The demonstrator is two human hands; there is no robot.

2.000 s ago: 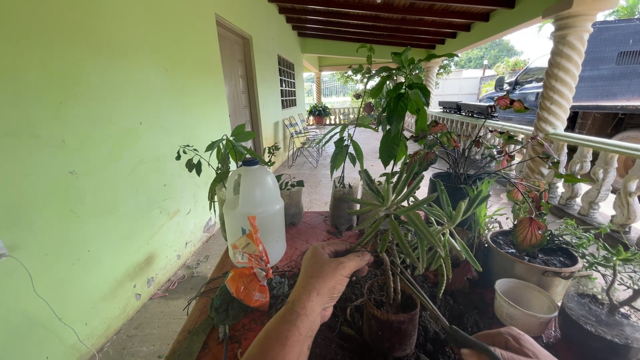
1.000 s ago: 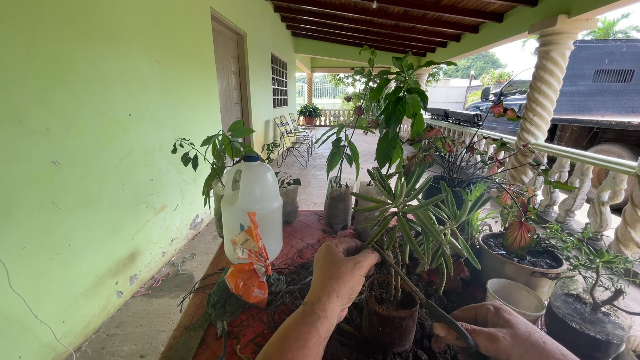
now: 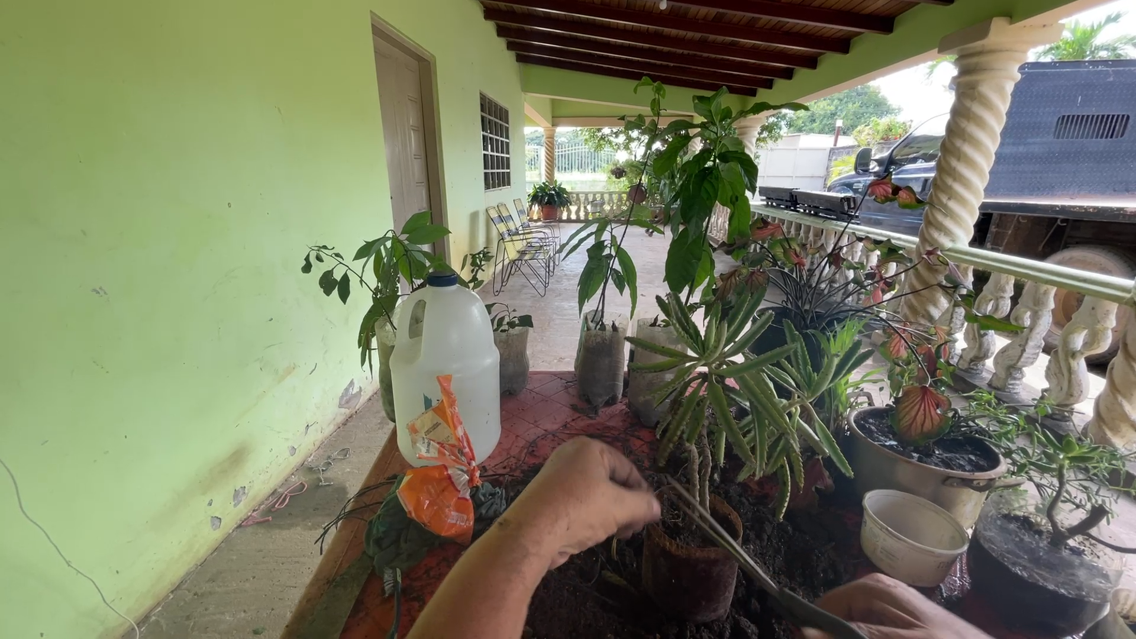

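A potted succulent (image 3: 710, 382) with long, scalloped leaves grows from a rusty brown pot (image 3: 690, 572) at the lower middle. My left hand (image 3: 593, 497) is just left of its stems, above the pot's left rim, with fingers curled; whether they pinch anything is unclear. At the bottom edge, my right hand (image 3: 887, 608) grips a long, thin metal tool (image 3: 754, 568), perhaps a knife, whose narrow end reaches over the pot beside the stems. Dark loose soil (image 3: 595, 590) lies around the pot.
Left on the red table (image 3: 550, 408) stand a translucent plastic jug (image 3: 453, 355) and an orange plastic bag (image 3: 439, 497). Several potted plants stand behind. At right are a white plastic tub (image 3: 914, 537), a metal pot with soil (image 3: 932, 466) and a black pot (image 3: 1038, 568).
My left hand has moved from among the succulent's lower leaves down beside the stems. The leaves it was touching now hang free. The tool stays in my right hand.
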